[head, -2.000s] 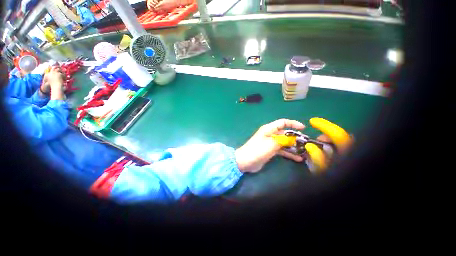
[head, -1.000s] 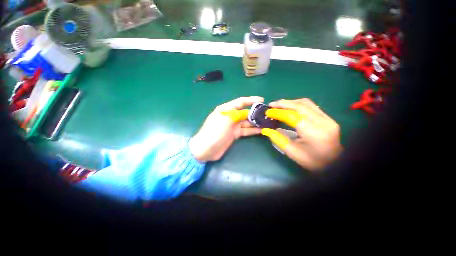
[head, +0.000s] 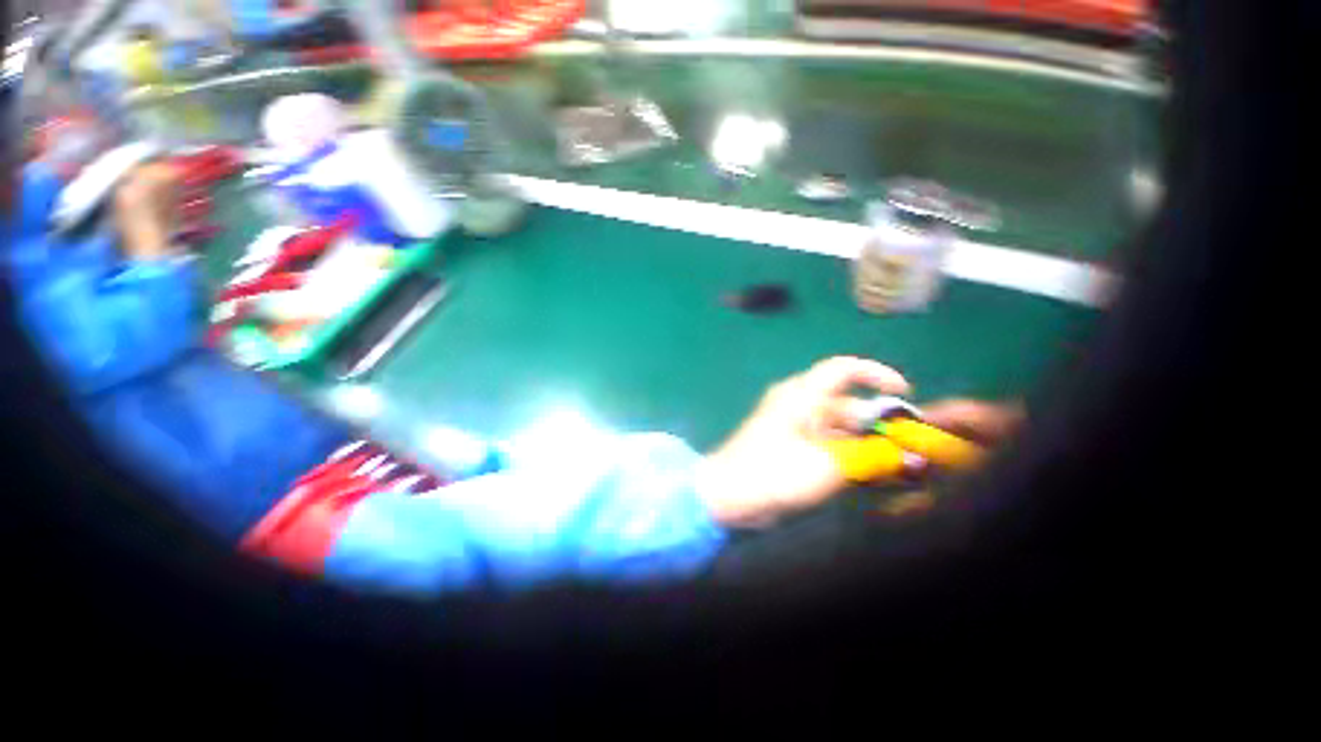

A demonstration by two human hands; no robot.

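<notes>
The picture is blurred. My left hand [head: 794,452], with a yellow finger cot on it, holds a small watch case [head: 881,412] at the lower right, above the green bench. Only a pale rim of the case shows between the fingers. My right hand [head: 974,432] is at the case from the right, partly lost in the dark rim of the picture; its yellow-covered fingers lie against the case. Whether it grips the case too is hard to tell.
Behind the hands are a white dispenser bottle [head: 898,261] and a small black item [head: 761,299]. At left are a green basket [head: 312,336] with red clamps, a dark flat phone [head: 391,328] and a desk fan [head: 446,134]. A person in blue [head: 102,312] works at far left.
The view has swung left; the clamp heap at right has left the picture and the neighbouring person is in view again. My hands have stayed together at the case, now nearer the right rim.
</notes>
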